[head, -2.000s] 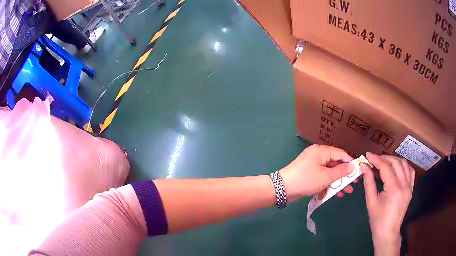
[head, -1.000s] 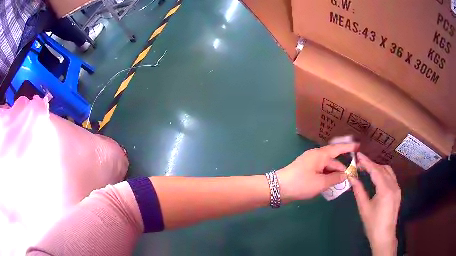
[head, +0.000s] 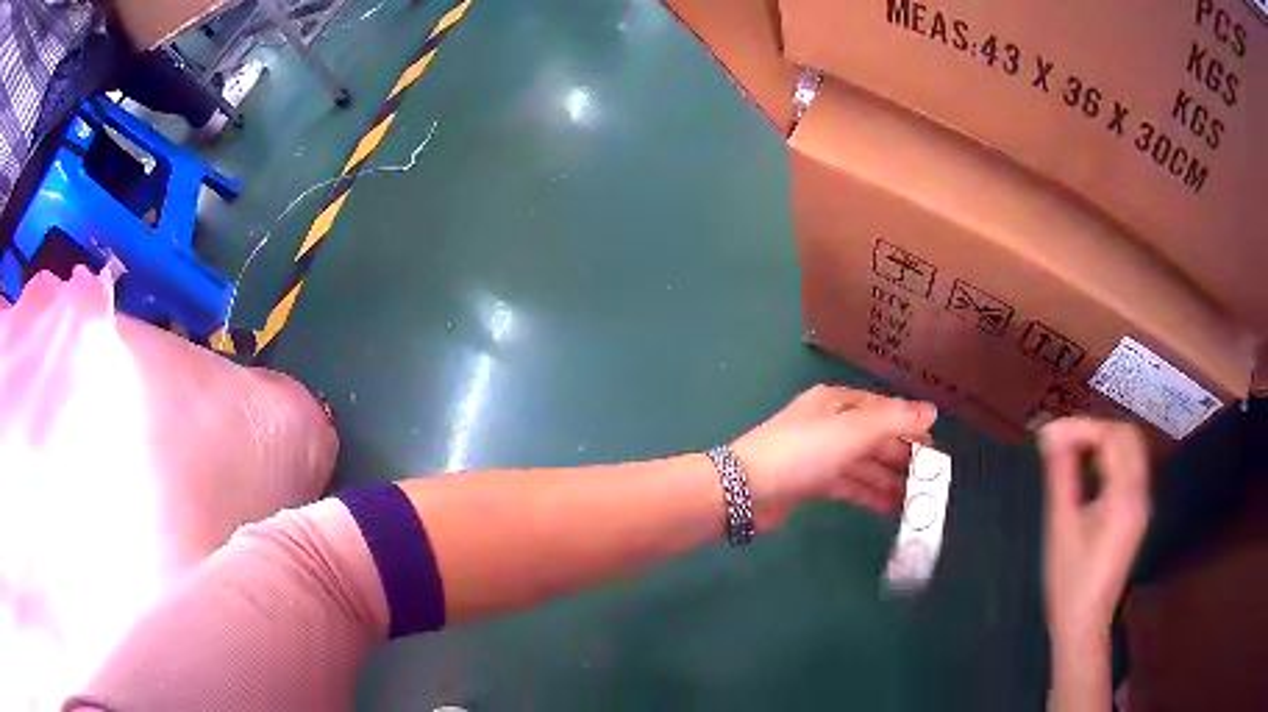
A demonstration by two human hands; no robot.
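Observation:
My left hand (head: 834, 452), with a metal watch band at the wrist, holds one end of a white strip with round stickers (head: 921, 508). The strip hangs down from the fingertips, its lower end blurred. My right hand (head: 1096, 501) is apart from the strip, in front of the lower shipping carton (head: 973, 237). Its thumb and fingers are pinched together and blurred; whether a sticker is between them cannot be told. A white carton label (head: 1157, 387) is on the carton's side, above my right hand.
Another large printed carton (head: 1029, 84) rests above the lower one. At left are a bulging pink plastic sack (head: 209, 417), a blue plastic stool (head: 139, 209) and a seated person's leg. Yellow-black tape (head: 364, 150) and a thin white wire (head: 299, 209) lie on the green floor.
My hands were together at the strip and have separated. My right hand has moved right, away from the strip. The strip now hangs from my left hand. The view has shifted slightly.

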